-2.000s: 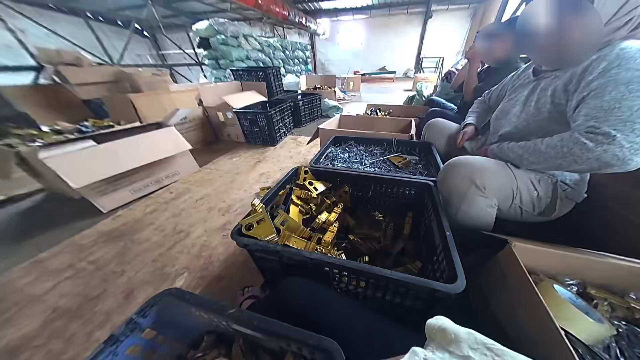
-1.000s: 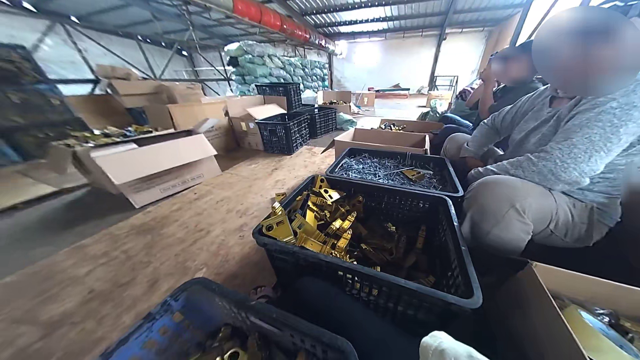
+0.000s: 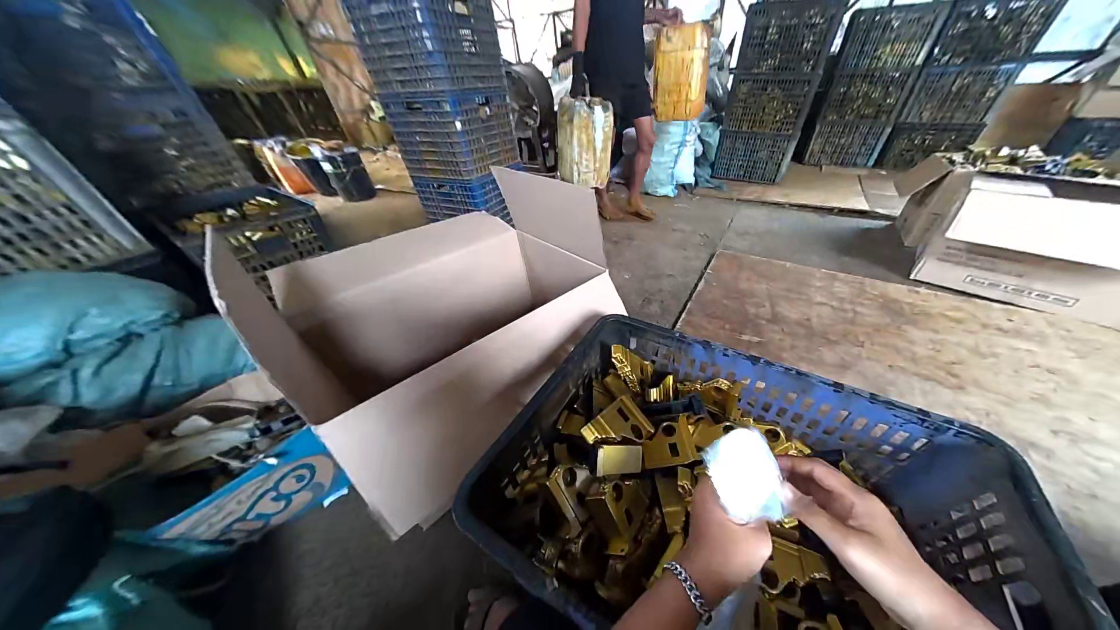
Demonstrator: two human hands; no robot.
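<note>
My left hand (image 3: pixel 722 542), with a chain bracelet at its wrist, is closed around a white wrapped bundle (image 3: pixel 745 475), which looks overexposed; what it is made of I cannot tell. The fingers of my right hand (image 3: pixel 836 503) are at the bundle's right side; whether they grip it is not clear. Both hands are above a blue-black plastic crate (image 3: pixel 814 385). Gold-coloured metal brackets (image 3: pixel 619 420) fill much of the crate, some with dark parts among them.
An open cardboard box (image 3: pixel 420 306) stands left of the crate. Stacked crates (image 3: pixel 451 96) rise behind it. A person (image 3: pixel 617 61) stands beyond with yellowish jerrycans (image 3: pixel 585 140). Teal sacks (image 3: pixel 96 341) lie at left, another carton (image 3: pixel 1024 236) at right.
The view has swung far to another side. Both my hands and the white bundle now show; the earlier frames show a crate of gold brackets, metal rods and seated people.
</note>
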